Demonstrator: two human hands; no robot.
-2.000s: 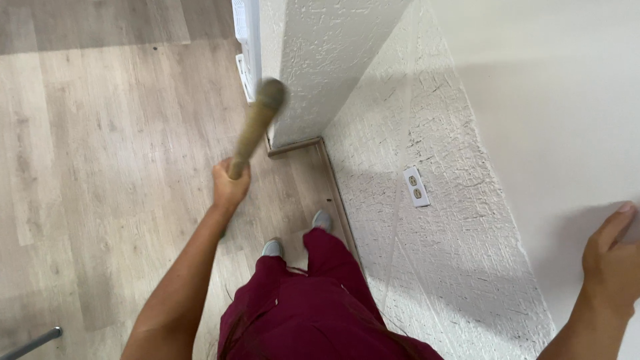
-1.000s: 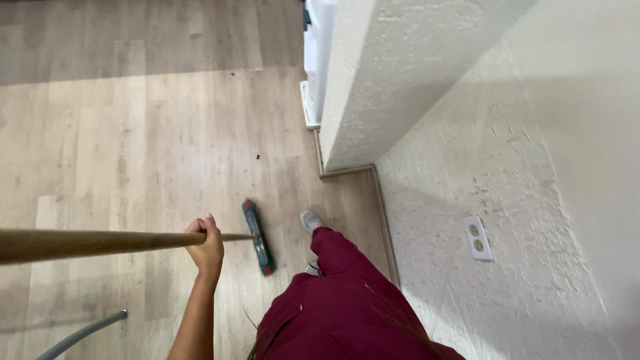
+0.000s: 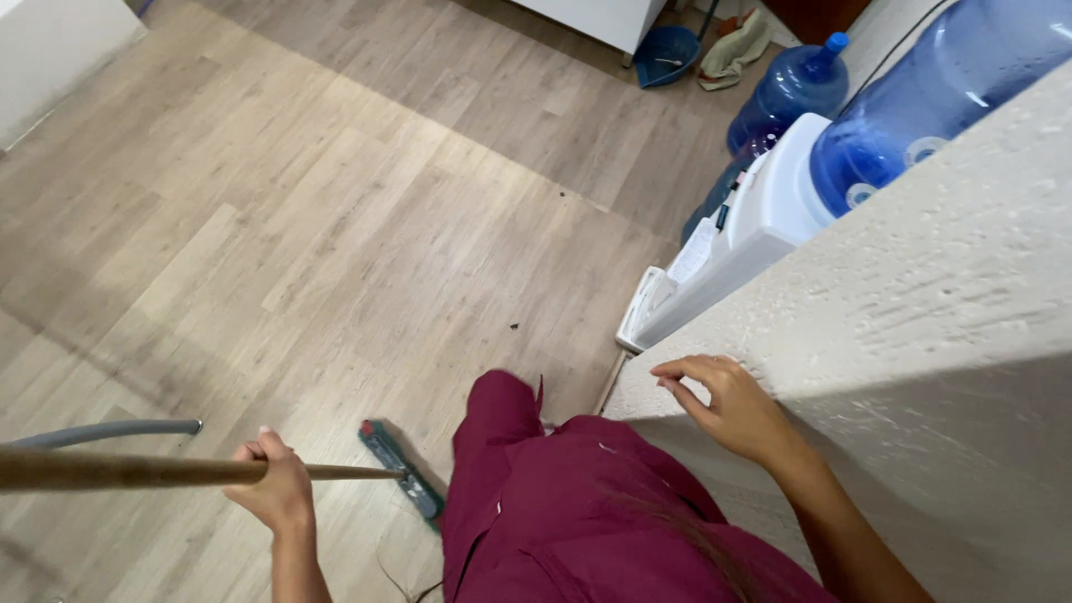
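My left hand [image 3: 275, 486] is closed around the wooden handle [image 3: 134, 469] of a broom at the lower left. The handle runs from the left edge to the green broom head [image 3: 404, 476], which rests slantwise on the floor just left of my maroon trousers. My right hand [image 3: 727, 404] holds nothing; its thumb and fingers are curved apart beside the corner of the textured wall [image 3: 921, 293]. Small dark bits lie on the wood-look floor, one [image 3: 514, 326] beyond my knee and another [image 3: 562, 194] farther off.
A white water dispenser [image 3: 775, 222] with a blue water jug [image 3: 913, 109] stands behind the wall corner. Beyond it are another blue jug [image 3: 787, 88], a blue dustpan [image 3: 667, 55] and a cloth [image 3: 735, 52]. A grey hose or tube [image 3: 109, 431] reaches in from the left; a white cabinet [image 3: 595, 17] is at the top.
The view has swung away from the wall outlet, bringing the dispenser and jugs into sight. My right hand, against the wall two seconds ago and unseen one second ago, shows beside the corner. My left hand keeps the handle.
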